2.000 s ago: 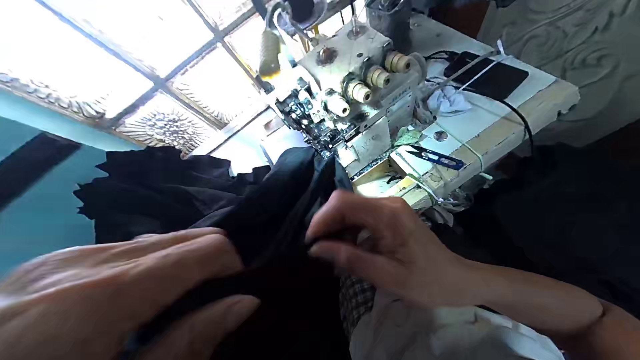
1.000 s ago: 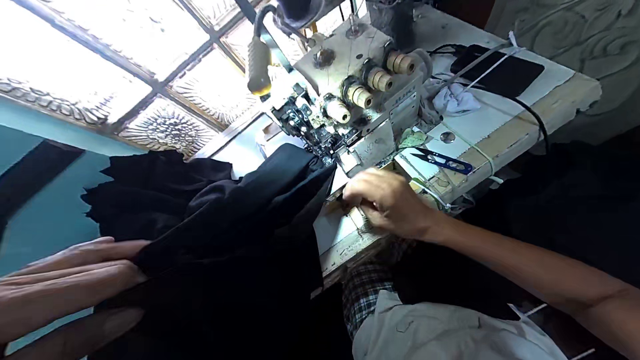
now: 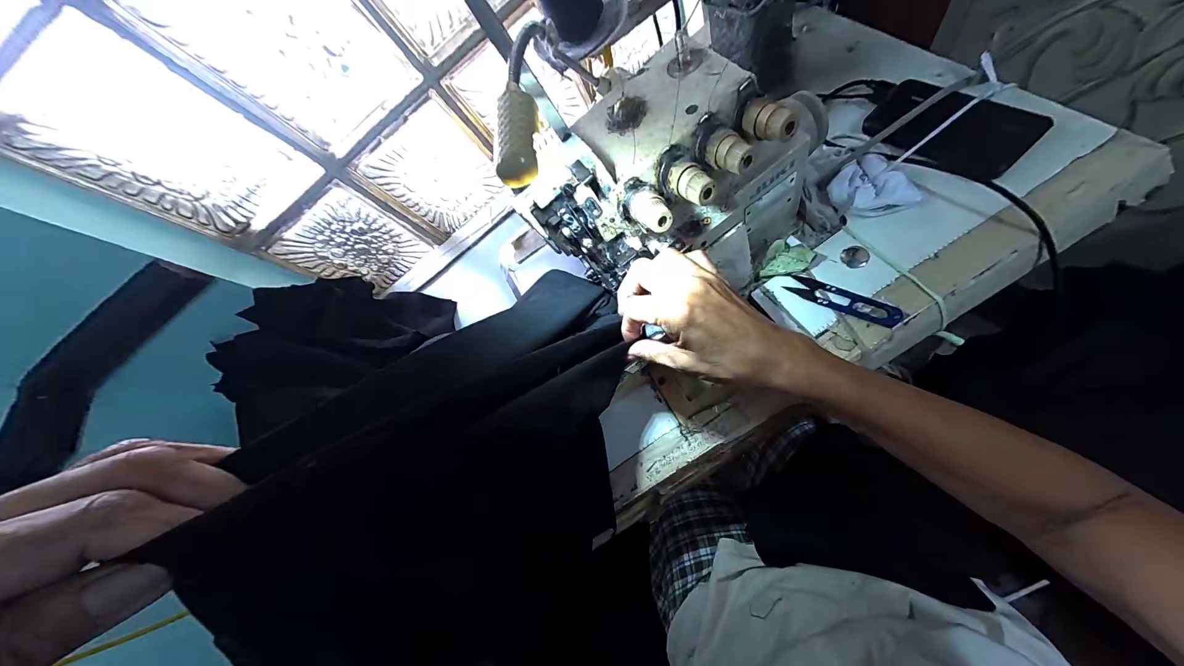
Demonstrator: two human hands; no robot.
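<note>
Black fabric (image 3: 407,462) stretches from the lower left up to the needle area of a Juki overlock sewing machine (image 3: 684,139). At the far left, my left hand (image 3: 111,518) grips the fabric's edge between thumb and fingers. My right hand (image 3: 694,314) pinches the fabric close beside the machine's presser area, its fingertips partly hiding the needle and foot. More black fabric with a jagged edge (image 3: 324,342) lies bunched behind the stretched part.
Blue thread snips (image 3: 856,303) lie on the machine table (image 3: 1036,203), right of my right hand. Farther back are a black phone-like slab (image 3: 957,129), a crumpled white cloth (image 3: 871,185) and a cable. A lamp (image 3: 516,139) hangs left of the machine head, before the window.
My right hand has moved from the table's front, right of the fabric, up and left onto the fabric beside the needle area. Two seconds ago both hands were closer together on the fabric.
</note>
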